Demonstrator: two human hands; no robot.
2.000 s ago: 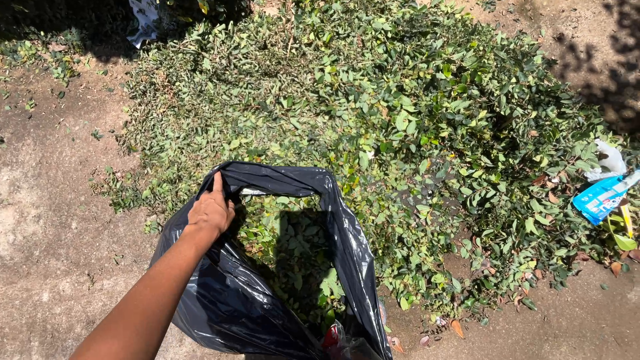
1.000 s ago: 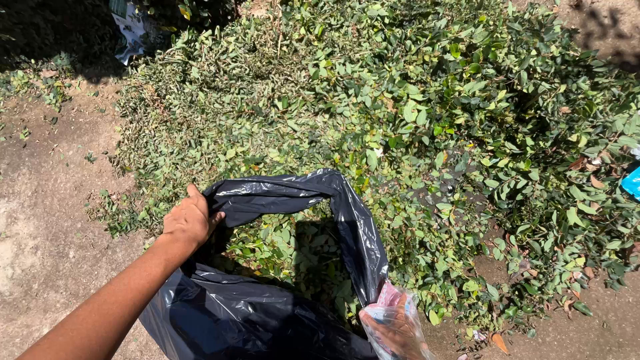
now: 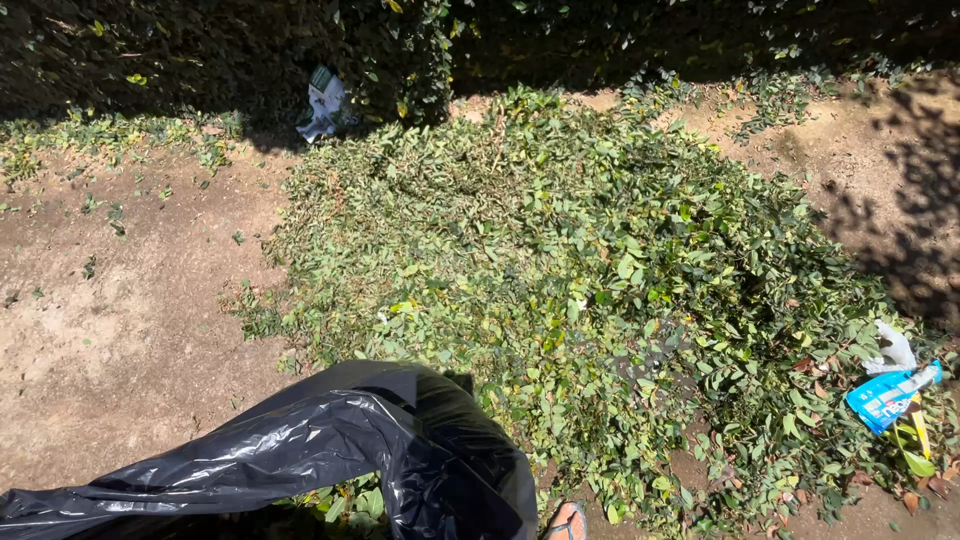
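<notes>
A black plastic garbage bag [image 3: 322, 442] fills the bottom left of the head view, its rim stretched toward the left edge. Green leaves [image 3: 352, 506] show through its mouth. Neither of my hands is in the frame, so what they hold cannot be seen. Beyond the bag and to its right spreads a wide heap of cut leafy clippings [image 3: 540, 247] on the ground.
A dark hedge [image 3: 225, 60] runs along the top, with a crumpled white and green wrapper [image 3: 324, 105] at its foot. A blue plastic packet [image 3: 885, 397] and white scrap [image 3: 892, 349] lie at right. A sandalled foot [image 3: 566, 523] shows at the bottom. Bare soil [image 3: 127, 337] lies left.
My left hand, on the bag's rim in both earlier frames, is out of view. The hand at the bag's right side one second ago is also gone from view. The bag's rim has shifted and folded.
</notes>
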